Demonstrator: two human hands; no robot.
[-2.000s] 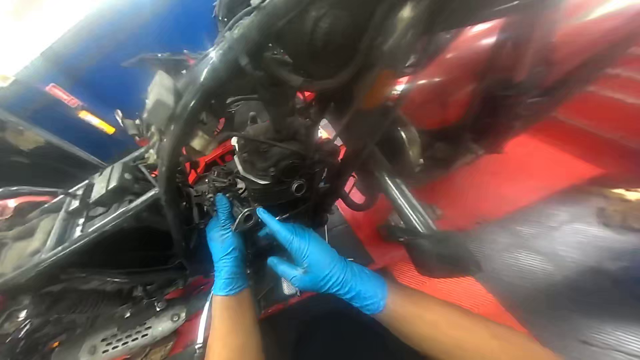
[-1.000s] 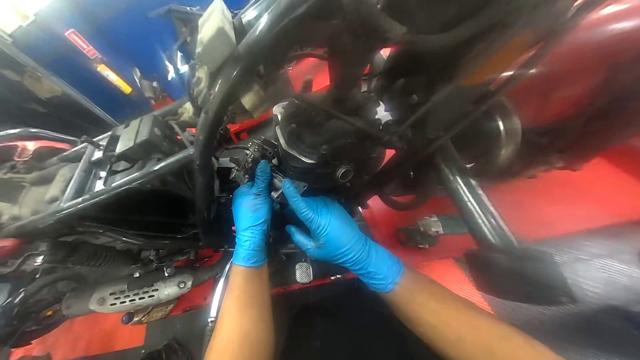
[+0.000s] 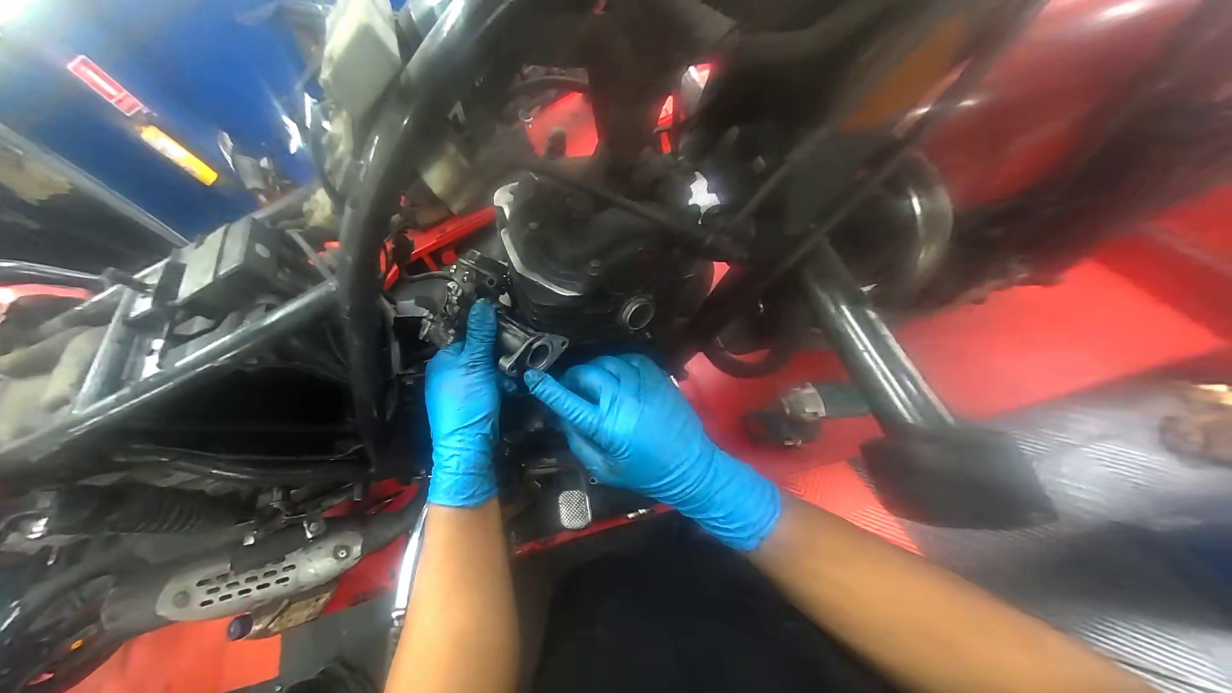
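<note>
Blue gloves cover both hands. My left hand (image 3: 464,414) grips a carburetor or throttle body (image 3: 472,279), its thumb on the near side and the other fingers hidden. A metal intake manifold with an oval flange (image 3: 537,354) extends from that part toward my right hand (image 3: 635,433), whose index fingertip touches the flange's lower edge. The other fingers of that hand are bent and hold nothing visible. Just beyond the flange sits the dark engine (image 3: 597,241) of a motorcycle, with a round port cover (image 3: 636,313) on its side.
A thick black frame tube (image 3: 364,260) curves past my left hand. The exhaust's perforated heat shield (image 3: 260,580) lies low at left. A metal foot pedal (image 3: 575,509) is below my hands. At right are a slanting metal tube (image 3: 876,346) and a power tool (image 3: 813,409) on the red floor.
The manifold flange now shows plainly between my hands; two seconds ago it was hard to make out. My right index finger has come to its lower edge. The view has shifted and moved closer.
</note>
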